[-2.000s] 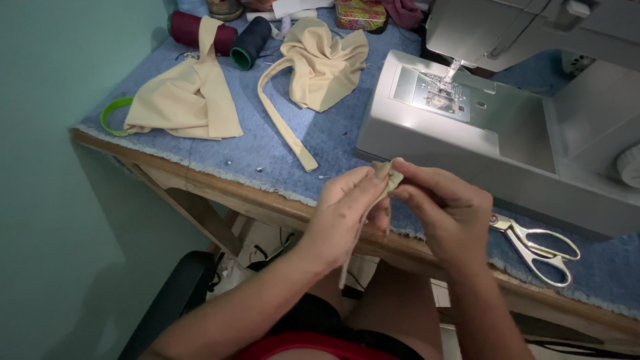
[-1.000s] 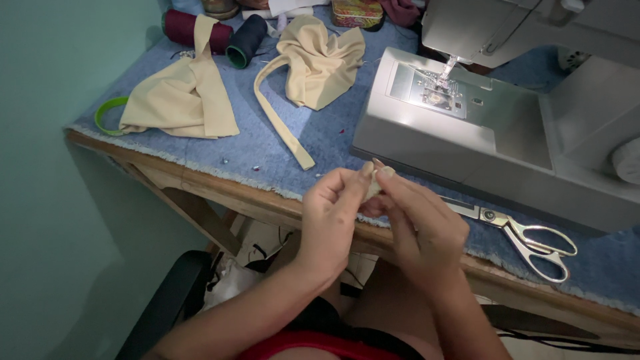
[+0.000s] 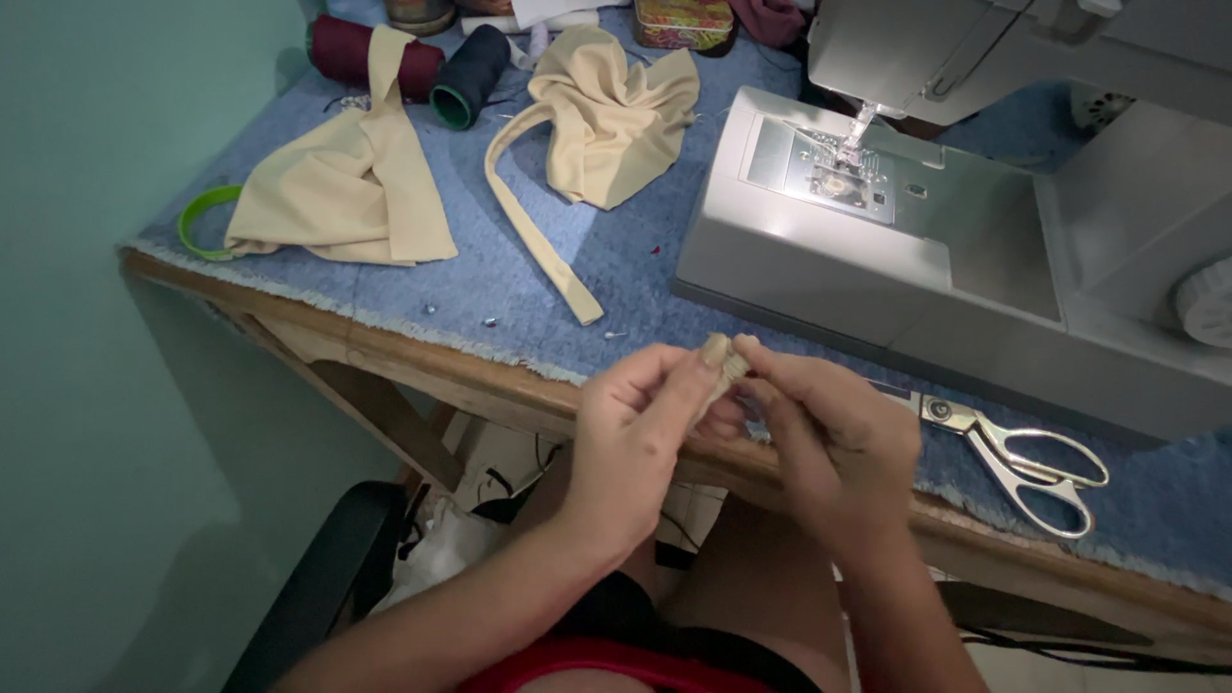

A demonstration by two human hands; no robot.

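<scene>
Between my two hands, above the table's front edge, is a small piece of cream fabric. My left hand pinches it between thumb and fingers. The fingertips of my right hand grip its right end, and much of the piece is hidden by the fingers. Fabric shears with metal handles lie right of my right hand, their blades partly behind it. Two cream cloth pieces lie farther back: a folded one at the left and a gathered one with a narrow strip trailing forward.
A sewing machine stands at the right with its lamp lit. Maroon and dark thread cones lie at the back left, near a patterned tin. A green ring touches the folded cloth. A few pins dot the denim cover.
Both hands stay together at the table edge and the fingers have shifted on the fabric. The strip that hung below my left hand two seconds ago no longer shows there.
</scene>
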